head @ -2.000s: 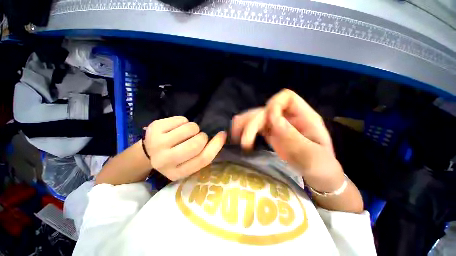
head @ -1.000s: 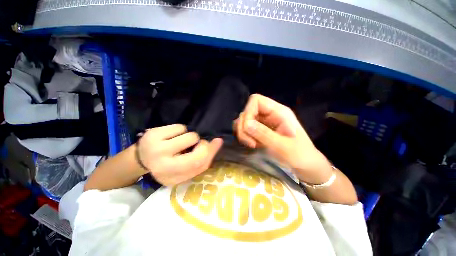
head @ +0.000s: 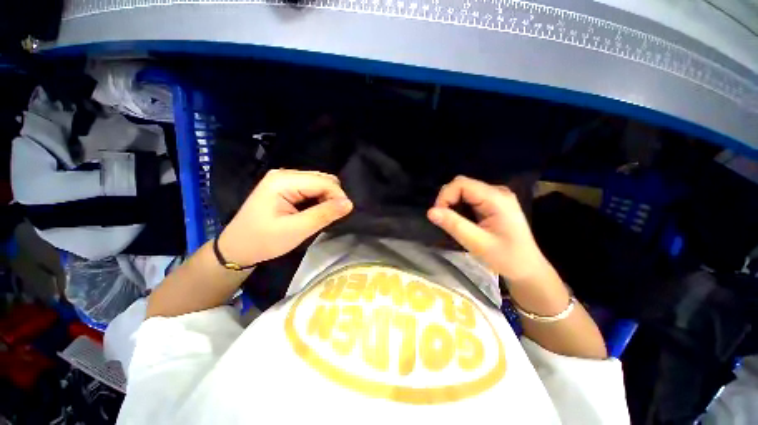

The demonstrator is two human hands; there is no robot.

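A black garment [head: 389, 217] lies in my lap and stretches between my two hands, against the white shirt. My left hand [head: 287, 214] pinches its edge with thumb and forefinger at the left. My right hand [head: 482, 220] pinches the edge with thumb and forefinger at the right, about a hand's width away. The rest of the garment merges with the dark area below the table. No snips can be made out in either hand.
The pale table [head: 349, 31] with a blue edge and ruler scale curves across the top. A blue basket [head: 189, 174] stands at the left, beside grey and black pieces [head: 50, 170] and clear plastic [head: 104, 286]. Another blue basket [head: 636, 207] is at the right.
My hands have moved apart, and the cloth edge is now stretched between them. The raised black fold at the middle has dropped lower.
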